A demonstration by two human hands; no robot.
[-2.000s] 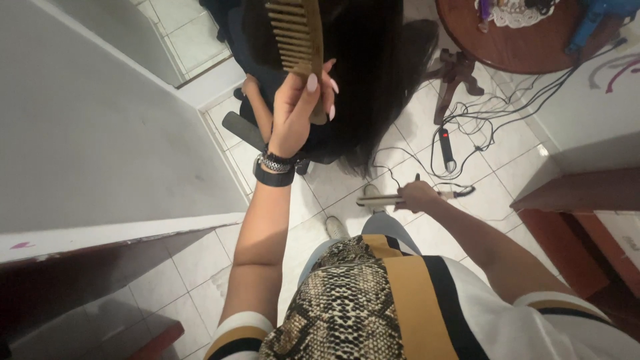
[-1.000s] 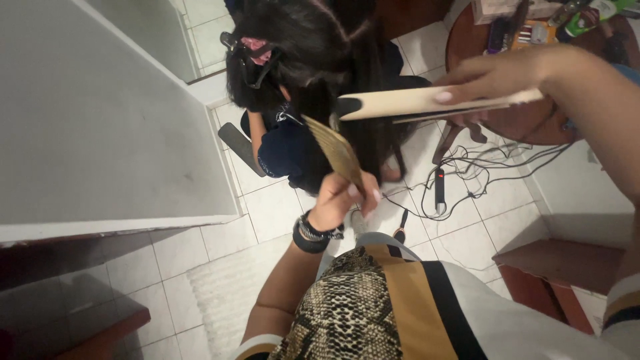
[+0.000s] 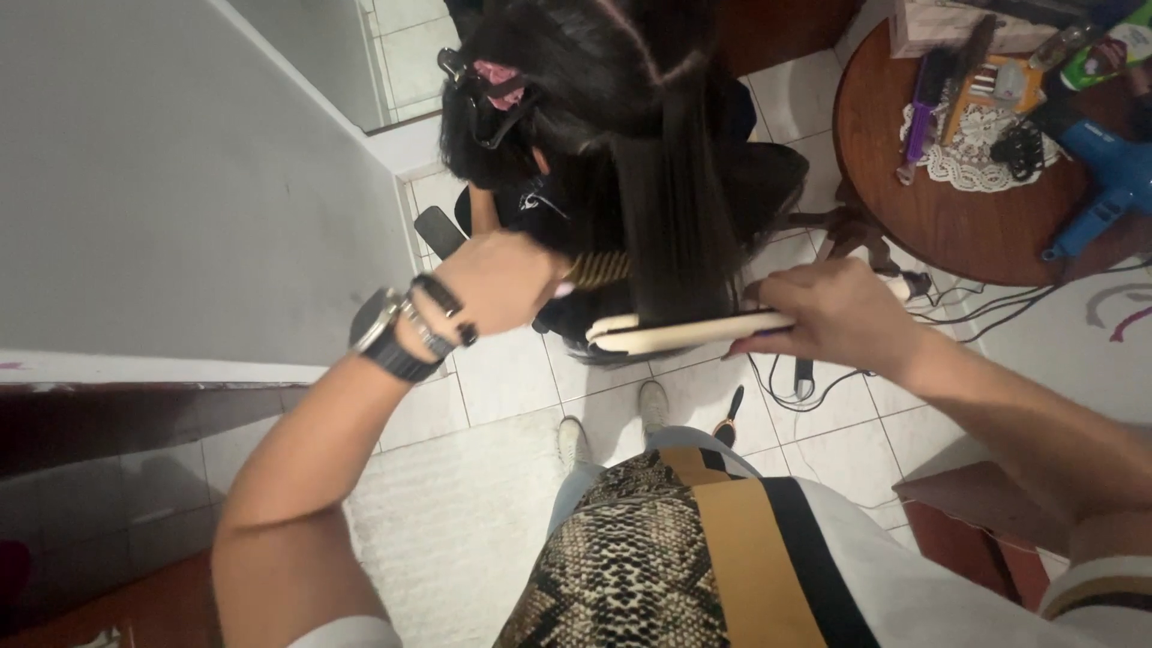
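My right hand grips a cream hair straightener, its plates around a flat section of long dark hair near the ends. Just left of that section, my left hand holds a wide-tooth comb, its teeth pointing toward the hair. The hair belongs to a seated person seen from above and behind. A parting line runs across the head, and a black claw clip with a pink scrunchie holds other hair up on the left.
A round wooden table at the right bears a blue hair dryer, a purple-handled brush and a lace doily. Cables and a hairbrush lie on the tiled floor. A grey wall stands at the left.
The straightener, low at my right side two seconds ago and then near the top of the hair, is now down around a hair section. The comb has come down from its raised position.
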